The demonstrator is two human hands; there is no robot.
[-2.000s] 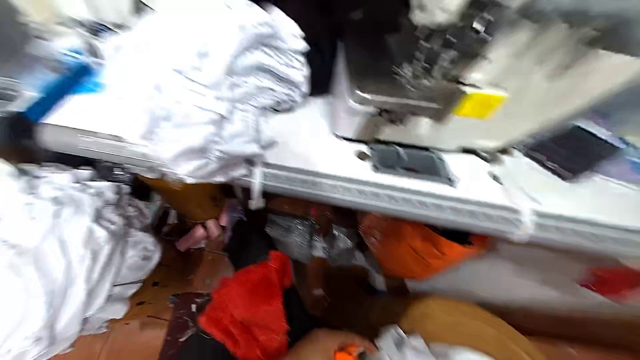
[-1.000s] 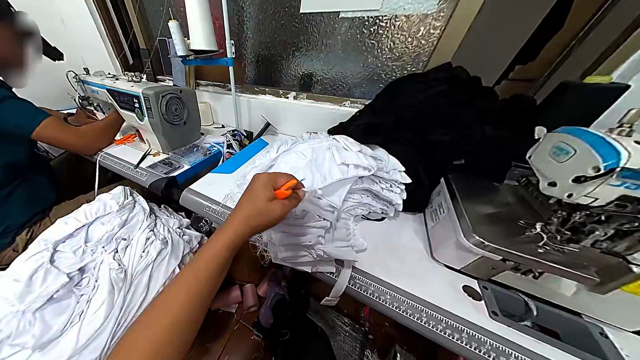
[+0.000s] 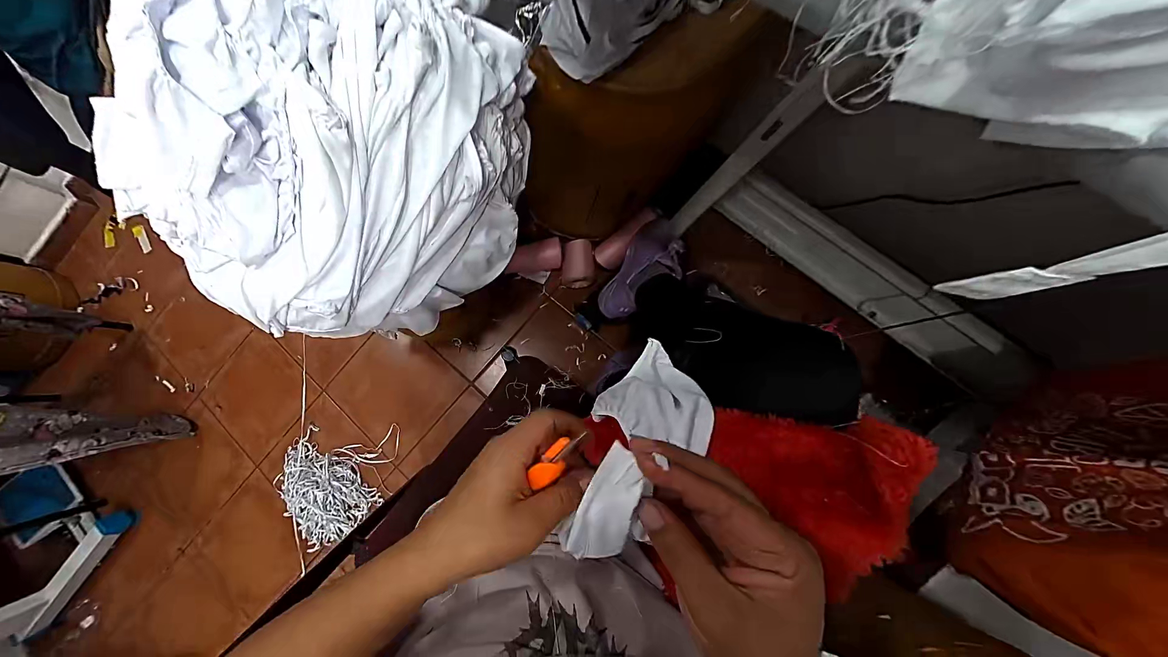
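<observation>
My left hand (image 3: 511,497) is closed around a small orange-handled cutting tool (image 3: 547,465) with a short metal tip, probably thread snips. Its fingertips also touch the left edge of a small white fabric piece (image 3: 610,502). On the other side, my right hand (image 3: 739,538) pinches that piece between thumb and fingers. More white cloth (image 3: 662,401) spreads just above the fingers. Under it lies a red fluffy cloth (image 3: 803,484), beside a black cloth bundle (image 3: 757,351).
A big heap of white garments (image 3: 338,164) stands at upper left. A clump of white thread (image 3: 327,493) lies on the tiled floor (image 3: 228,392). Pink thread cones (image 3: 577,263) sit near a brown container (image 3: 620,137). White fabric with loose threads (image 3: 1031,73) hangs at upper right.
The view has swung down from the sewing table to my lap. My left hand, with the orange tool, was at the white stack on the table and is now at a small white piece beside my right hand.
</observation>
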